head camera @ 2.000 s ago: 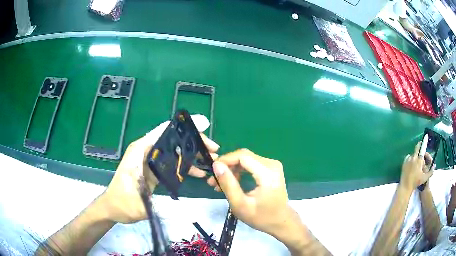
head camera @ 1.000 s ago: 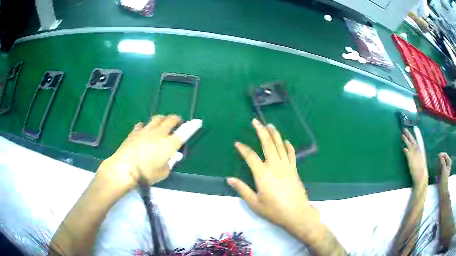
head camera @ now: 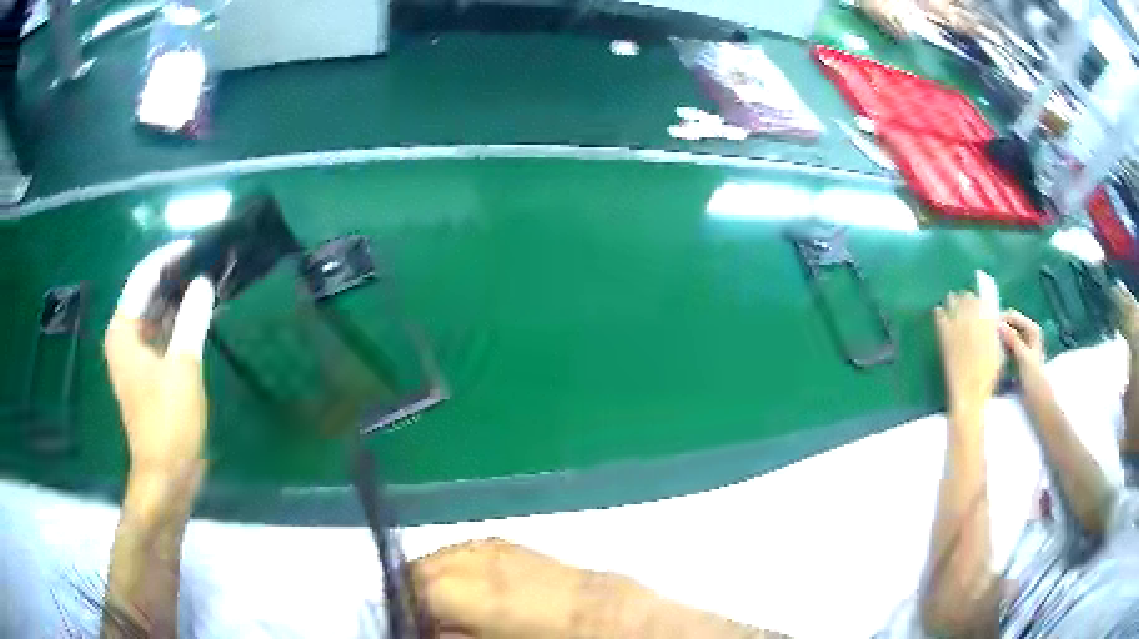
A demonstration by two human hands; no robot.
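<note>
My left hand (head camera: pixel 160 337), with white finger cots, holds a dark phone middle frame (head camera: pixel 256 243) by one end, raised over the green belt at the left. The frame is blurred and tilted, and its far end reaches toward another frame. That second middle frame (head camera: pixel 340 266) lies on the belt just right of it, camera block at the top left. My right hand is cut off at the bottom edge and partly behind a dark hanging cord; the wrist and back of it (head camera: pixel 500 587) show over the white cover. Its fingers are hidden, so its grip cannot be told.
Another frame lies at far left (head camera: pixel 60 312) and one at right (head camera: pixel 843 293). A neighbouring worker's hands (head camera: pixel 974 343) are at the right. Beyond the pale rail (head camera: pixel 500 152) are parts bags (head camera: pixel 756 90), small white rounds and a red tray (head camera: pixel 924 137).
My left hand has picked up a frame and moved left and up. My right hand has drawn back low toward me. The frame at its fingers is now on the belt, apart from it. The view has shifted.
</note>
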